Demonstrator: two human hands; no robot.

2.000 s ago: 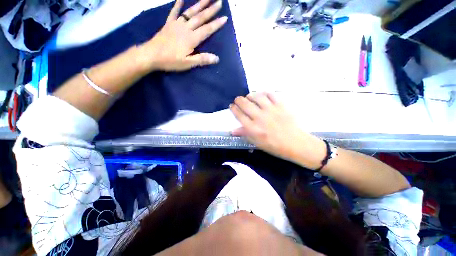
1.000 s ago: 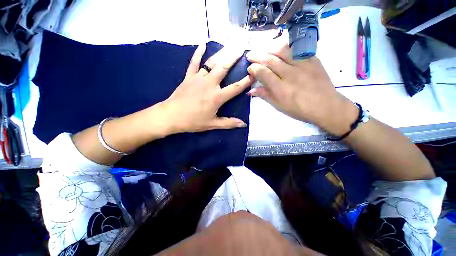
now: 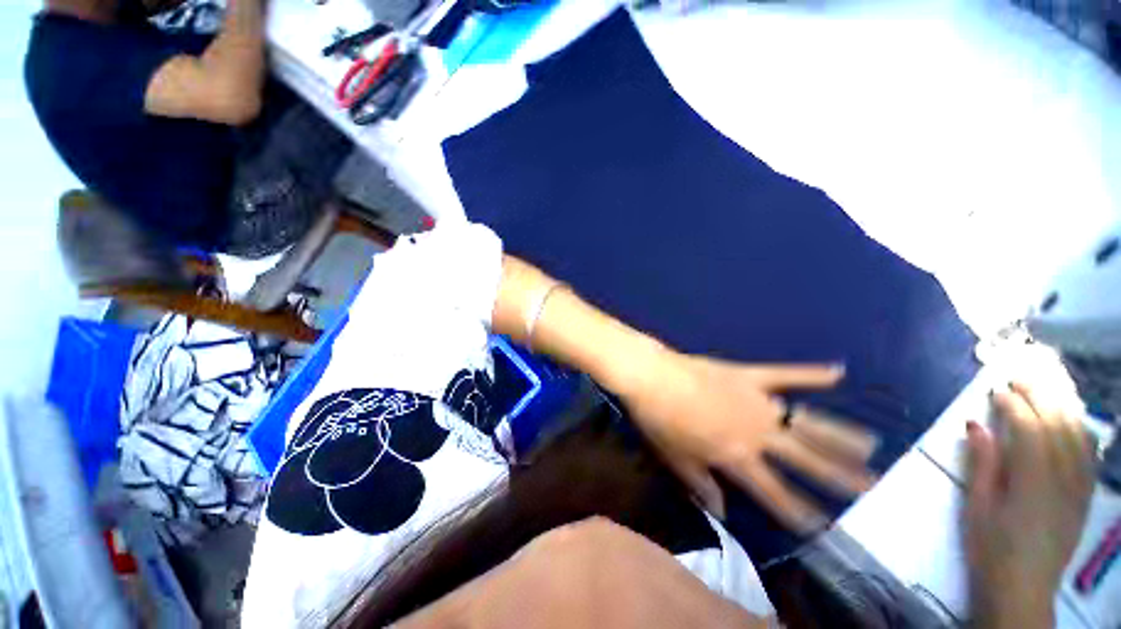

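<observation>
A dark navy fabric panel (image 3: pixel 725 234) lies spread over the white table, running from the top middle down to the right. My left hand (image 3: pixel 762 430) lies flat on its lower part, fingers spread and a little blurred. My right hand (image 3: pixel 1026 473) is at the right, by the panel's right corner, blurred, with its fingertips near small metal machine parts (image 3: pixel 1008 338). Whether it grips the fabric cannot be told.
Red-handled scissors (image 3: pixel 369 80) lie on the table edge at upper left. A person in dark clothes (image 3: pixel 129 123) sits at left. Below are a blue crate (image 3: pixel 92 381) and a pile of white and dark pieces (image 3: pixel 197 424). Pink snips (image 3: pixel 1098 559) show at the right edge.
The view has swung to the left, bringing the seated person and floor crates into sight. My left hand now shows lower on the panel, and my right hand is near the right edge.
</observation>
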